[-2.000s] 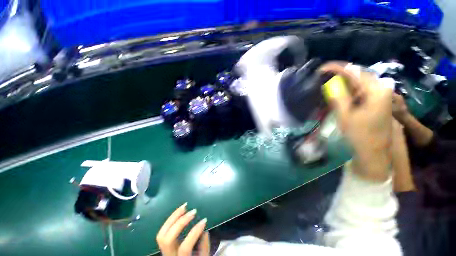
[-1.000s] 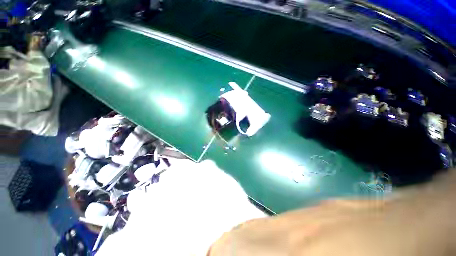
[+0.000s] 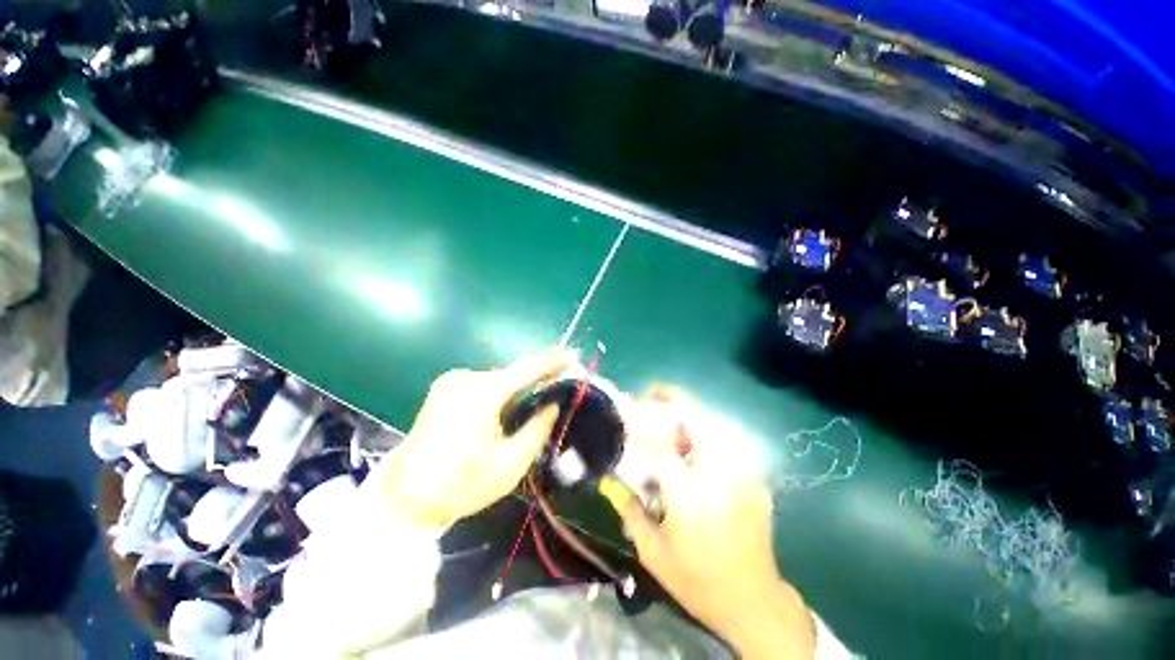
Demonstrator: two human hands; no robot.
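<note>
A camera housing (image 3: 606,432) is held between both hands at the near edge of the green bench, its round black open end facing me. Red and other thin wire leads (image 3: 545,535) hang from the black cup, with small white plugs at their ends. My left hand (image 3: 470,438) grips the cup's left rim, fingers around it. My right hand (image 3: 702,529) is at the right side of the housing, with yellow finger cots on its fingertips. The hands hide much of the white body. Whether the right hand also holds a tool is unclear.
Camera board modules (image 3: 930,307) stand on the dark strip at right. Tangled fine strands (image 3: 992,529) lie on the green bench (image 3: 451,219) at right. White camera units (image 3: 193,438) are piled in a container below the bench at left. Another person's sleeve (image 3: 19,271) shows at far left.
The housing that lay on the bench by the cross line is now in both hands, nearer to me. My left hand has come into view; the large blurred arm at lower right is gone.
</note>
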